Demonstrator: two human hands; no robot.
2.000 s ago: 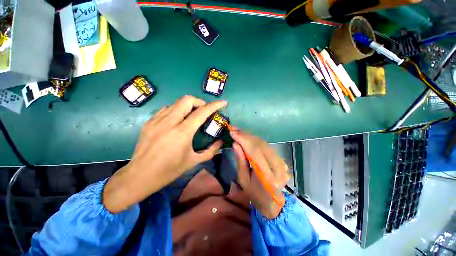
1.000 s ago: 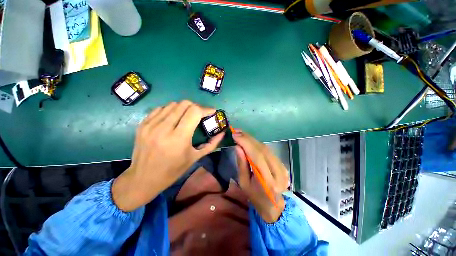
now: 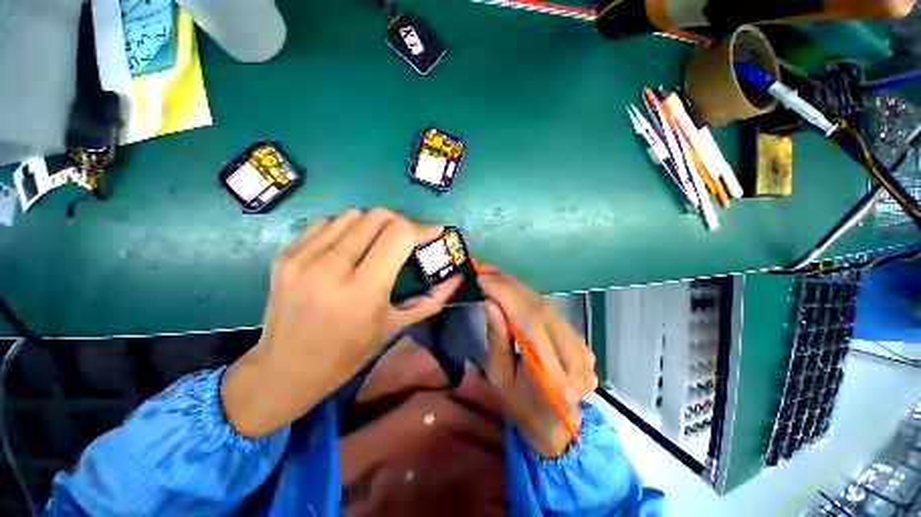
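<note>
A black rounded-square watch case (image 3: 441, 256), gold and white inside, is held near the mat's front edge. My left hand (image 3: 338, 293) grips it between fingers and thumb from the left. My right hand (image 3: 535, 348) holds a thin orange stick (image 3: 540, 372) like a pen; its tip is at the case's right edge. Whether the tip touches the case cannot be told. Two similar open cases lie on the mat, one behind the held case (image 3: 437, 159) and one further left (image 3: 261, 176).
A black tagged fob (image 3: 415, 43) lies at the back. Several white and orange sticks (image 3: 687, 151) lie right, near a brown round holder (image 3: 729, 81) with a blue-white handle and a yellow-brown block (image 3: 774, 165). Notes (image 3: 182, 91) and a black part (image 3: 93, 126) are left.
The held case has turned slightly, and the orange stick's tip has shifted along its right side. Both hands keep their grips. The whole view has shifted a little.
</note>
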